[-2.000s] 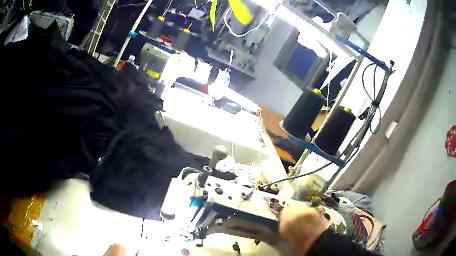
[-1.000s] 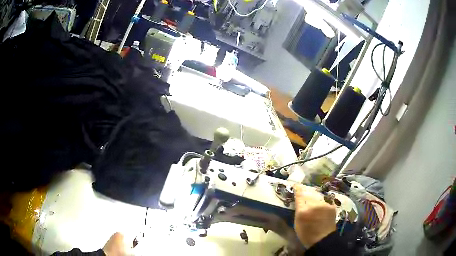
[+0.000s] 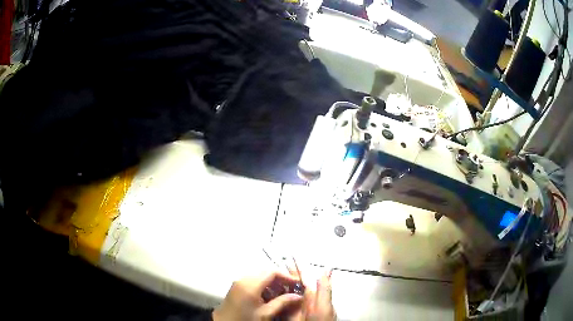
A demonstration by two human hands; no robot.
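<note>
My left hand (image 3: 248,302) is at the bottom edge of the view, its fingers curled around a small dark, shiny thing (image 3: 284,289), too small to name. My right hand (image 3: 321,302) is close beside it, cut off by the bottom edge; only some fingers show, and whether they grip anything is unclear. Both hands are in front of the sewing machine (image 3: 433,182), left of its arm and below the needle area (image 3: 357,202), which is in bright glare. No cloth is seen under the needle.
A large crumpled black garment (image 3: 270,119) covers the upper left of the white table (image 3: 188,219). Yellow tape (image 3: 94,219) lies on its left edge. Thread cones (image 3: 487,41) stand upper right. An open box (image 3: 496,291) with small items is at lower right.
The view has tilted down and turned, so the machine sits higher in it. My right hand has left the machine head and come beside my left hand, which now shows more fully.
</note>
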